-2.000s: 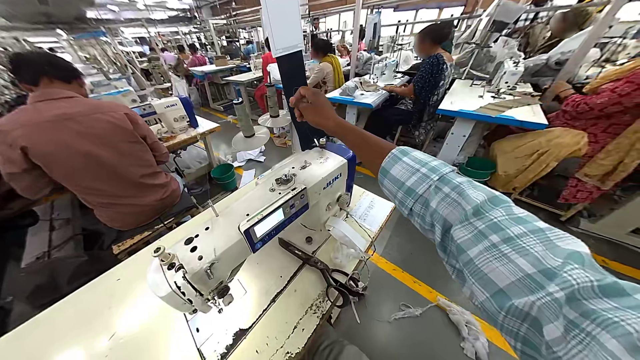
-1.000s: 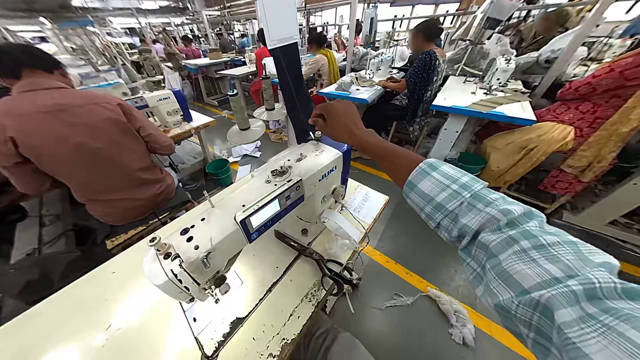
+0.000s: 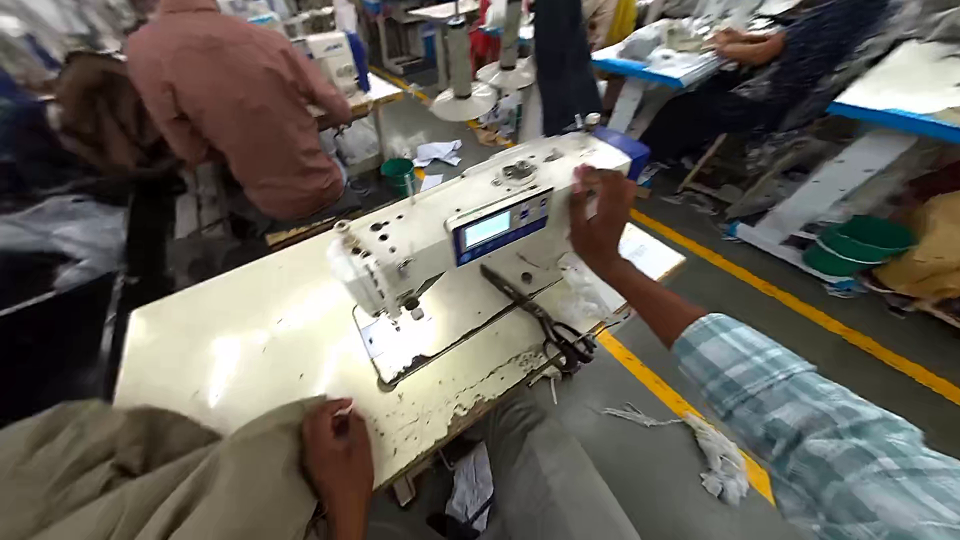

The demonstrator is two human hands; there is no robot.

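A white JUKI industrial sewing machine (image 3: 480, 202) with a lit control panel stands on a worn cream table (image 3: 247, 337). My right hand (image 3: 600, 217) is at the right end of the machine's arm, by the handwheel side, fingers bent; whether they pinch anything is too blurred to tell. At the table's front edge my left hand (image 3: 339, 450) grips khaki cloth (image 3: 247, 465), which spreads to the lower left. Black-handled scissors (image 3: 536, 315) lie on the table under the machine arm, handles over the edge. The needle area (image 3: 397, 315) has no cloth under it.
A person in a reddish shirt (image 3: 232, 97) sits at a machine at the upper left. Green buckets (image 3: 397, 177) (image 3: 859, 244) and white scraps (image 3: 437, 153) are on the floor. Thread waste (image 3: 716, 457) lies by a yellow floor line (image 3: 825, 315). Another person's hands (image 3: 742, 46) work at a blue-edged table.
My right hand has come down from the dark cloth strip and post behind the machine to the machine's right end. My left hand and the khaki cloth have come into view. The view has tilted down.
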